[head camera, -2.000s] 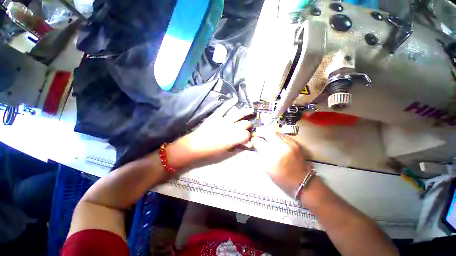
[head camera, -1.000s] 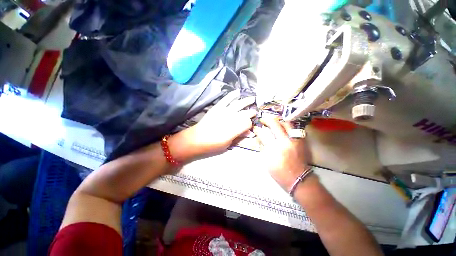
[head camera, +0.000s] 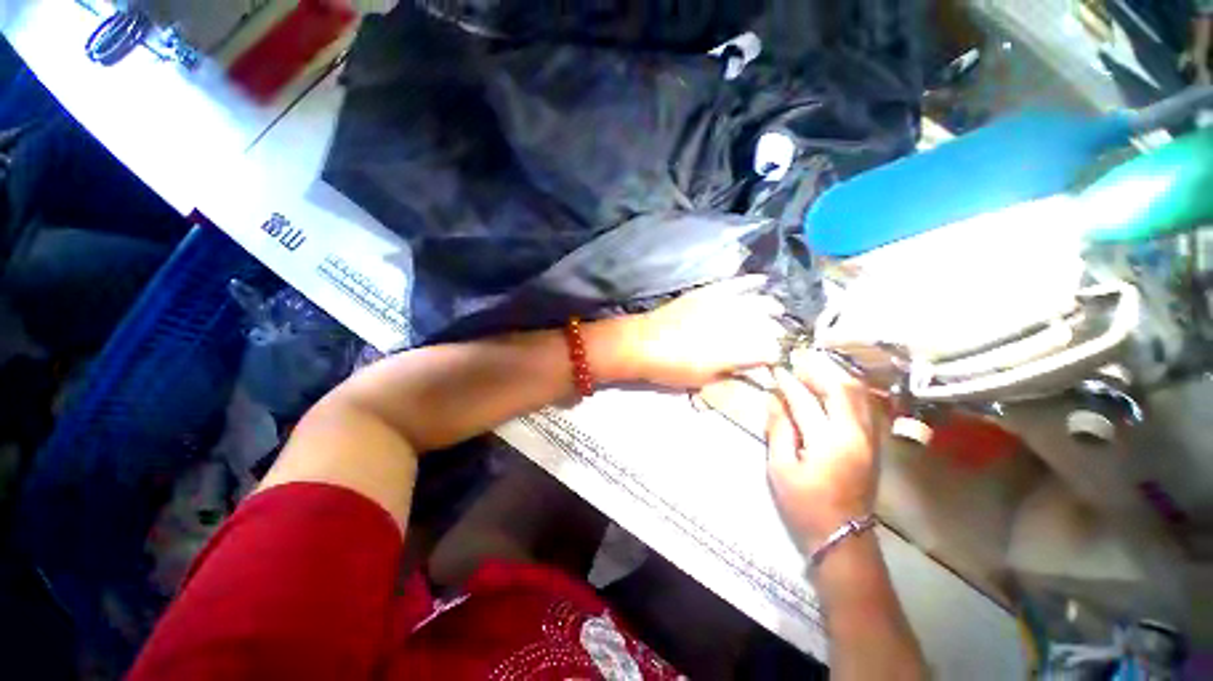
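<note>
A dark grey garment piece (head camera: 559, 173) lies bunched on the pale table, left of the sewing machine head (head camera: 971, 299). My left hand (head camera: 705, 333), with a red bead bracelet, lies on the cloth with its fingertips pinching it near the needle area. My right hand (head camera: 825, 432), with a metal bracelet, has its fingertips at the same spot from the right. The cloth edge between the fingers is small and blurred. The needle and presser foot cannot be made out clearly. Two white patches (head camera: 773, 156) show on or by the cloth.
A long blue lamp (head camera: 971, 180) hangs above the cloth. A red cloth or pad (head camera: 968, 442) is under the machine arm. A red tray (head camera: 290, 51) is at the upper left. A blue crate (head camera: 127, 339) with bags stands below the table's left edge (head camera: 359, 295).
The camera view has turned and shifted, so the machine head appears tilted further and more of the left side shows. Both hands stay at the needle area on the cloth.
</note>
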